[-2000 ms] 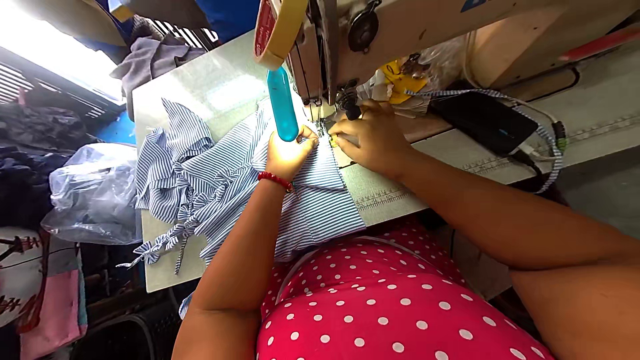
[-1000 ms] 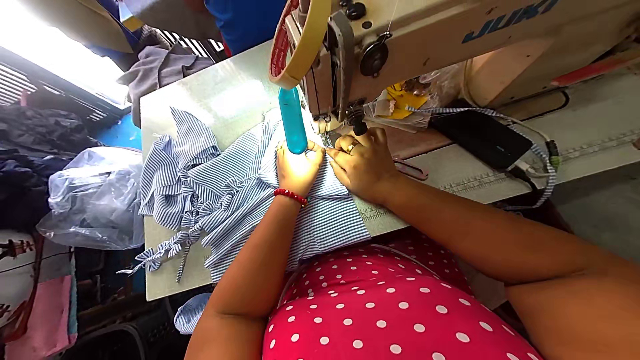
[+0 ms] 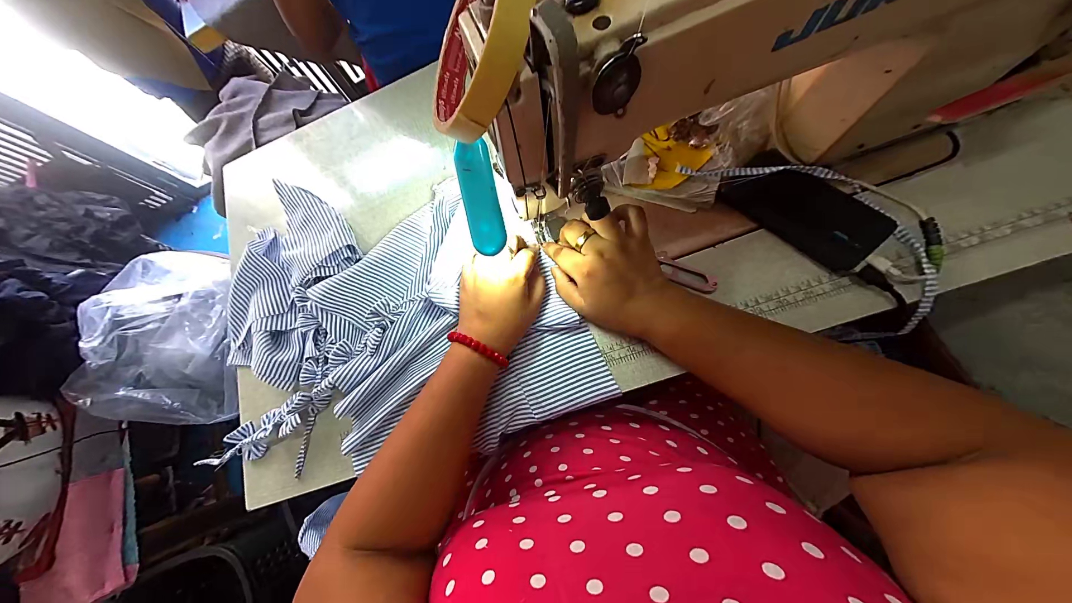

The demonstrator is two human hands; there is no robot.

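Blue-and-white striped fabric (image 3: 536, 368) lies gathered over the sewing machine table and passes up to the presser foot (image 3: 542, 228) of a Juki sewing machine (image 3: 695, 75). Just below and left of the foot, my left hand (image 3: 500, 293) grips the fabric, a red bead bracelet at its wrist. My right hand (image 3: 610, 264), with a ring on one finger, pinches the fabric edge right beside the foot. A teal strip-shaped thing (image 3: 480, 197) hangs over my left fingertips, below a roll of tape (image 3: 481, 71) on the machine head. Fingertips are partly hidden in the glare.
To the right lie a black phone (image 3: 808, 218) with cables, small pink-handled snips (image 3: 688, 275) and yellow scraps (image 3: 674, 157). A clear plastic bag (image 3: 159, 335) and dark cloth (image 3: 42, 251) are at the left. Part of another person in blue (image 3: 402, 33) shows beyond the table.
Both hands stay on the striped fabric by the presser foot. The fingers of my right hand have shifted slightly; the fabric lies much as before.
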